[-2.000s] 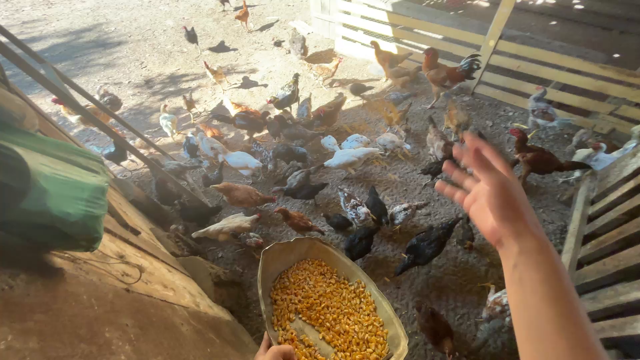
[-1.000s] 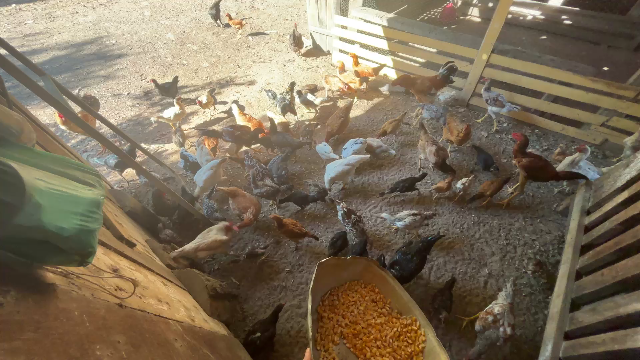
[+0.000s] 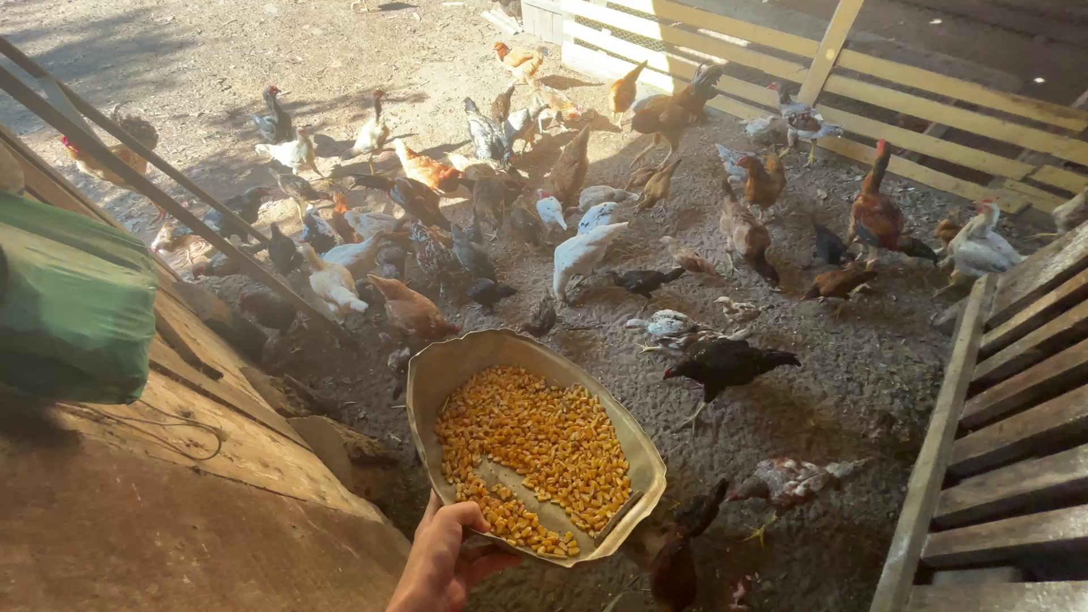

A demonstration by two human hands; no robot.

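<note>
My left hand (image 3: 450, 552) grips the near rim of a worn, ragged-edged container (image 3: 489, 348) at the bottom centre, thumb over the edge. Yellow corn kernels (image 3: 544, 442) lie in it, with a bare strip of its bottom showing near the hand. My right hand is out of view. On the dirt beyond the container stands a dense flock of chickens, among them a white hen (image 3: 586, 255), a black hen (image 3: 731, 364) and a red-brown rooster (image 3: 875, 212). A speckled chicken (image 3: 790, 483) stands to the right of the container.
A wooden wall (image 3: 187, 527) with a green plastic bag (image 3: 76, 306) is on the left, beside slanting bars (image 3: 153, 174). A slatted wooden gate (image 3: 1020, 442) stands at the right. A yellowish slatted fence (image 3: 935, 110) runs across the back right.
The right hand, raised with spread fingers two seconds ago, has left the view. The left hand shows more fully at the container's rim. Several chickens have shifted about.
</note>
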